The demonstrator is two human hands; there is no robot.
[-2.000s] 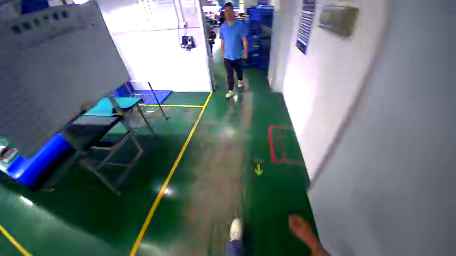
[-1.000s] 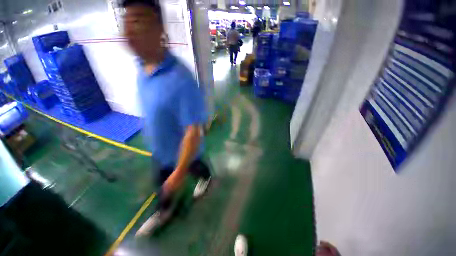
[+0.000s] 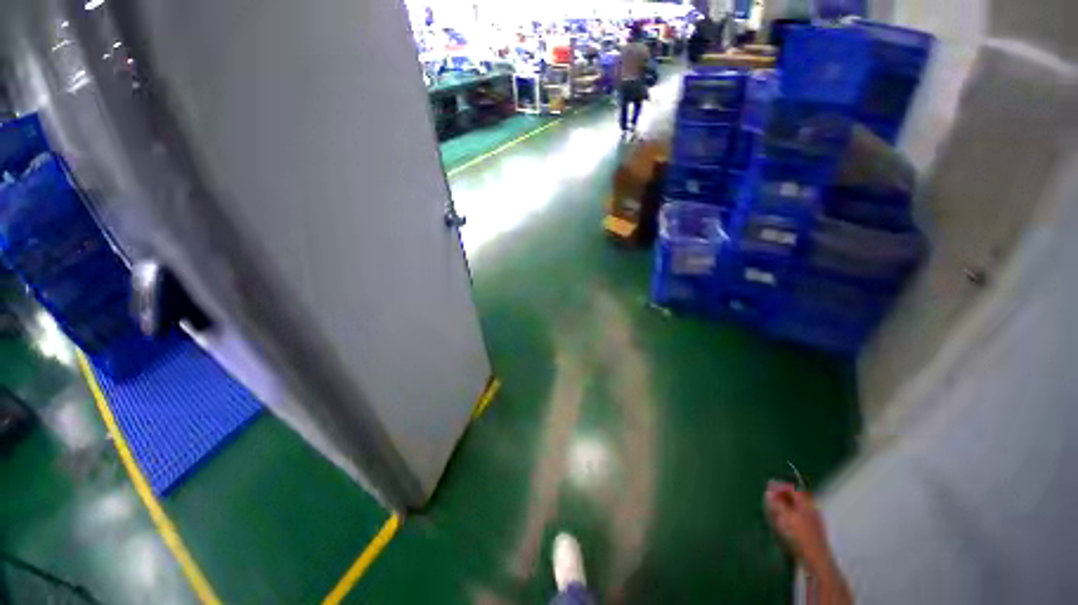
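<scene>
My right hand (image 3: 799, 522) is bare, small and blurred at the lower right, held low over the floor beside the right wall. Its fingers look loosely curled; whether it holds anything cannot be told. A thin dark line shows by the fingertips. My left hand is out of the picture. Tall stacks of blue plastic totes (image 3: 774, 195) stand ahead on the right, apart from my hand.
A grey door or panel (image 3: 343, 213) stands left of the opening. A brown carton (image 3: 638, 189) is beside the totes. More blue totes (image 3: 59, 248) and a blue slatted platform (image 3: 189, 408) are at left. A person (image 3: 634, 83) is far ahead, near benches. My shoe (image 3: 569, 558) shows below.
The opening, totes and carton are nearer. The person in the blue shirt, earlier close on the left, is out of view. My right hand shows more fully than one second ago.
</scene>
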